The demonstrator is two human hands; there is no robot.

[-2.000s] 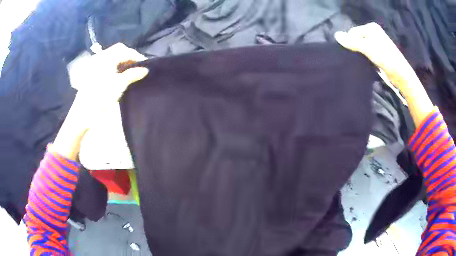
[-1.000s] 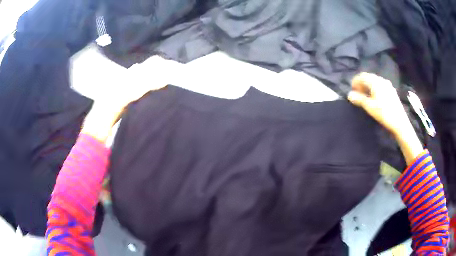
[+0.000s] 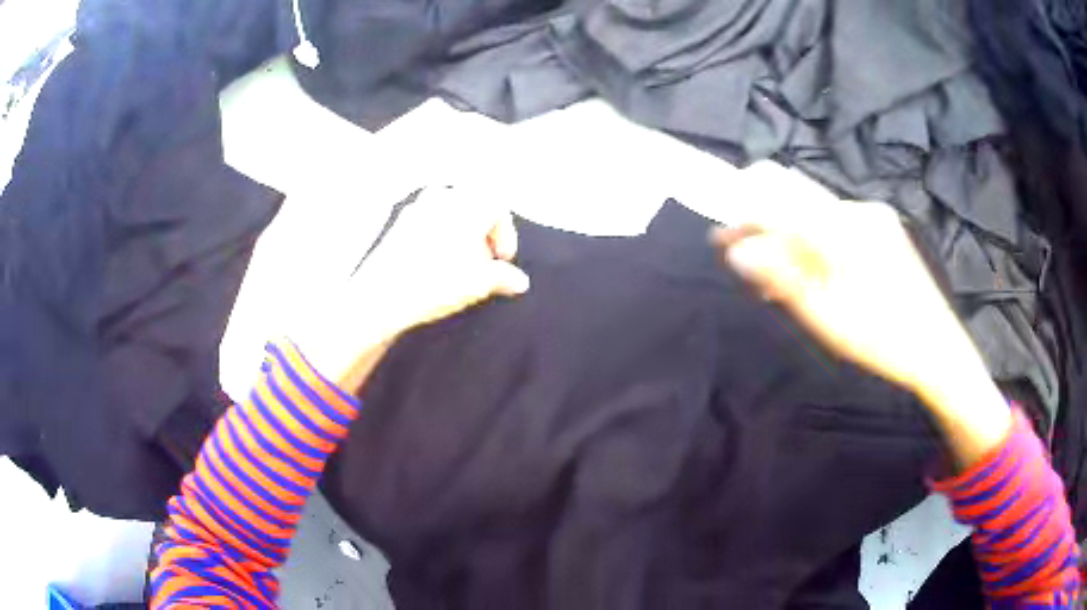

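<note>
A black garment (image 3: 620,393) lies over the near table edge and hangs down towards me, its top edge on the white table. A slit-like welt line shows at its right. My left hand (image 3: 447,256) is at its upper left edge, thumb and fingers bent around the edge; the glare hides the exact grip. My right hand (image 3: 822,268) is over the upper right edge, fingers curled and slightly blurred; whether it pinches cloth cannot be told. No tool shows in either hand.
The white table top (image 3: 572,155) shows behind the garment. Grey crumpled cloth (image 3: 763,83) lies at the back and right. A dark garment pile (image 3: 155,262) fills the left, with a thin white string (image 3: 306,54) on it. Grey floor (image 3: 900,551) with scraps shows below. A blue edge shows at bottom left.
The garment was held up by its top edge and has been lowered onto the table. My hands have moved inward, the left one clearly to the right. The view has shifted slightly.
</note>
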